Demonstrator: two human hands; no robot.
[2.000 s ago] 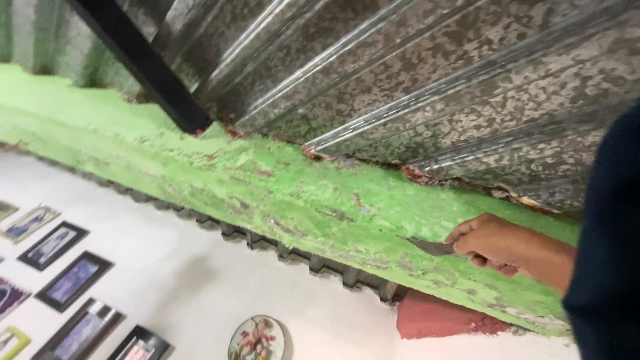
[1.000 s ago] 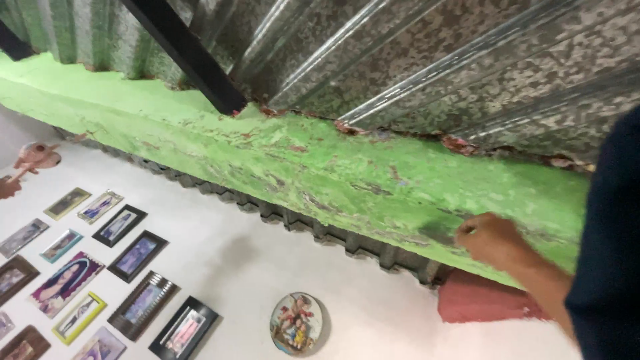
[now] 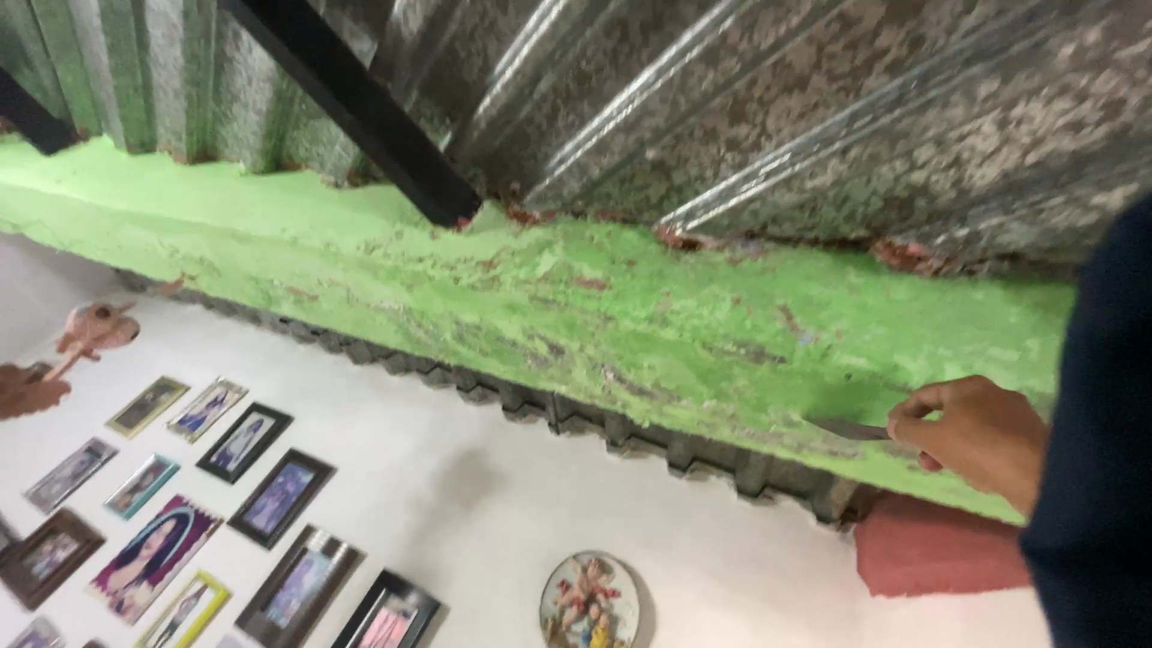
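One bare hand, seemingly my right hand (image 3: 972,436), reaches in from the right edge past a dark sleeve (image 3: 1089,423). Its fingers pinch a thin, pointed metal blade (image 3: 850,429), possibly a scraper or putty knife, whose handle is hidden in the grip. The blade lies at the lower part of a green-painted beam (image 3: 666,333). Around it the paint is rough, with grey and reddish bare patches. My left hand is not in view.
Corrugated metal roofing (image 3: 810,108) and a black metal bar (image 3: 360,108) meet the beam's upper edge. Below are a white wall with framed pictures (image 3: 281,497), a decorated round plate (image 3: 590,601), a red-painted block (image 3: 940,544) and a pinkish animal-shaped ornament (image 3: 99,328).
The hand with the blade stays by the beam; its wrist and fingers have turned, and the blade shows more clearly now than one second ago. The view has shifted toward the left.
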